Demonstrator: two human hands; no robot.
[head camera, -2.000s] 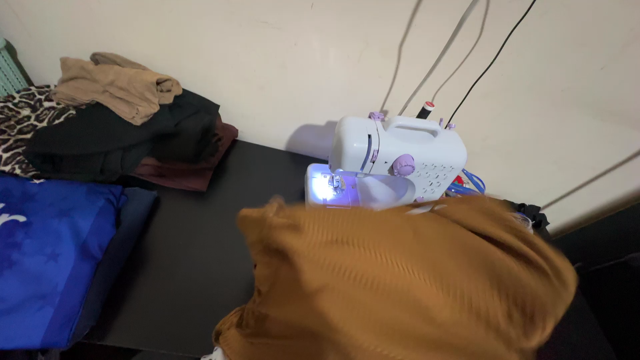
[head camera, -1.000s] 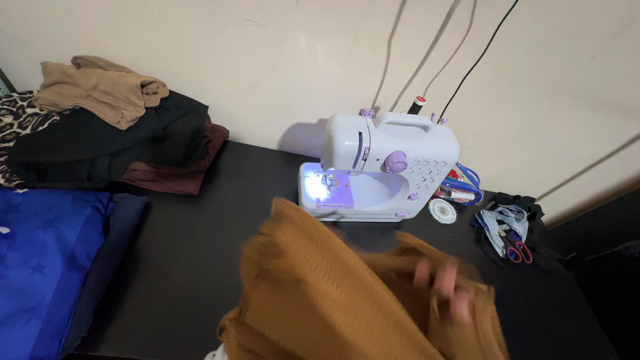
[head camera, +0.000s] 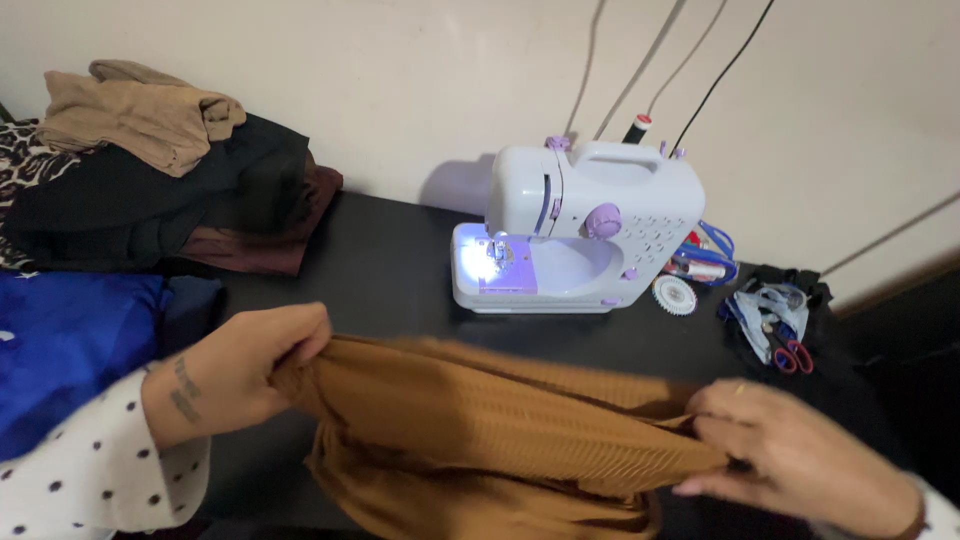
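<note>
A brown ribbed fabric garment is stretched between my two hands, in front of the sewing machine. My left hand grips its upper left corner, fingers curled over the edge. At the right end, my right hand pinches the cloth between thumb and fingers. The garment's lower part hangs in folds and runs out of the bottom of the view. Behind it stands a white and purple sewing machine with its lamp lit over the needle plate. A dark thread spool with a red top sits on the machine.
Folded dark clothes with a tan cloth on top lie at the left, above blue fabric. Right of the machine on the black table are a pin wheel, a blue-edged pouch and red-handled scissors on fabric scraps.
The brown garment, bunched and blurred earlier, is now spread sideways between both hands. Both hands have come plainly into view; one second ago only some fingers showed at the cloth.
</note>
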